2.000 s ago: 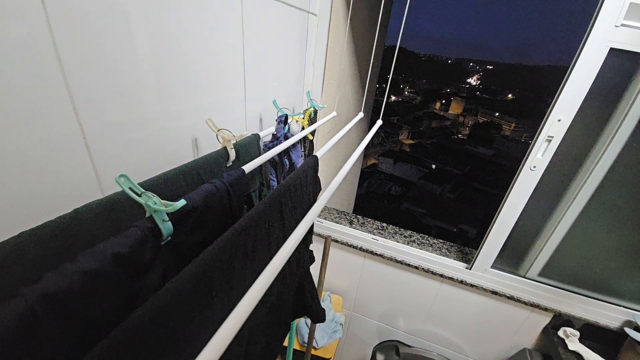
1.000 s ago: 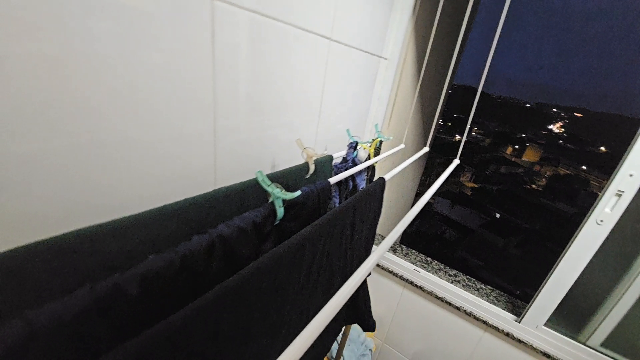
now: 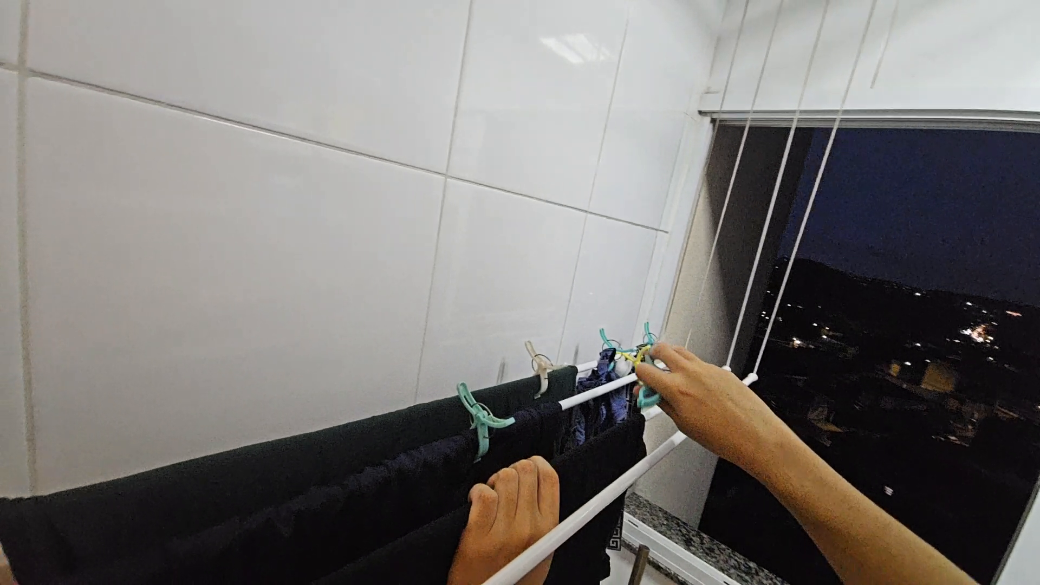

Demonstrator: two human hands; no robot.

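Observation:
Dark garments hang over the white rods of a suspended clothes-drying rack. My left hand (image 3: 510, 512) is on the nearest black garment (image 3: 597, 471), its fingers curled over the top edge behind the front white rod (image 3: 601, 508). At the far end of the rack, my right hand (image 3: 691, 390) has its fingertips around a teal clothespin (image 3: 647, 396), partly hidden by the fingers. A green clothespin (image 3: 481, 418) clips the middle dark garment, and a beige clothespin (image 3: 539, 367) grips the dark green garment (image 3: 349, 443). Dark blue clothing (image 3: 600, 398) hangs beyond them, beside teal and yellow clothespins.
A white tiled wall (image 3: 244, 244) runs close along the rack's left side. Thin white cords (image 3: 764, 219) rise from the rod ends. On the right is an open window with a granite sill (image 3: 691, 540) and night-time city lights outside.
Both hands have come into view, the left at the front black garment and the right at the rack's far end. The view has tilted upward.

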